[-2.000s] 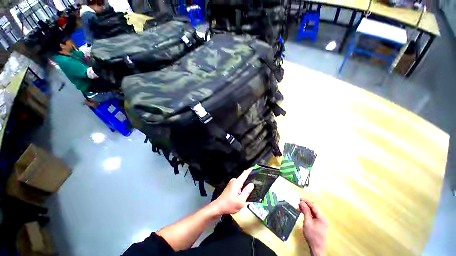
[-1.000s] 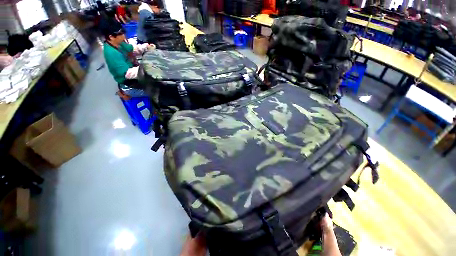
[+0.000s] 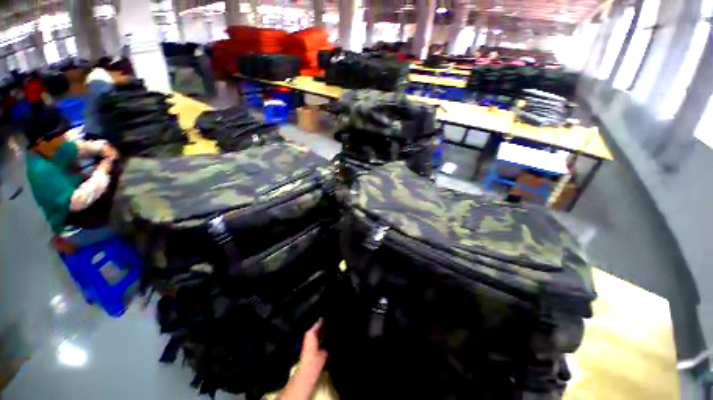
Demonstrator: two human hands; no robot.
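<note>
Two tall piles of camouflage backpacks stand side by side in front of me. The top backpack of the right pile [image 3: 469,226] lies flat, with black straps and light buckles on its near side. The left pile's top backpack [image 3: 227,187] lies close beside it. One hand, which looks like my left hand [image 3: 311,351], reaches up between the piles at the bottom, at the left side of the right pile. It is blurred and its fingertips are partly hidden, so its grip cannot be told. My right hand is not visible.
The yellow tabletop [image 3: 625,332] shows at the right. A person [image 3: 55,183] in green sits on a blue stool [image 3: 105,273] at the left. More backpacks [image 3: 383,125] stand behind the piles. A white blue-legged table [image 3: 532,158] is at the back right.
The view has lifted. The large backpack that was close between my hands now appears on top of the right pile. My right hand has left the picture, and the hang tags no longer show.
</note>
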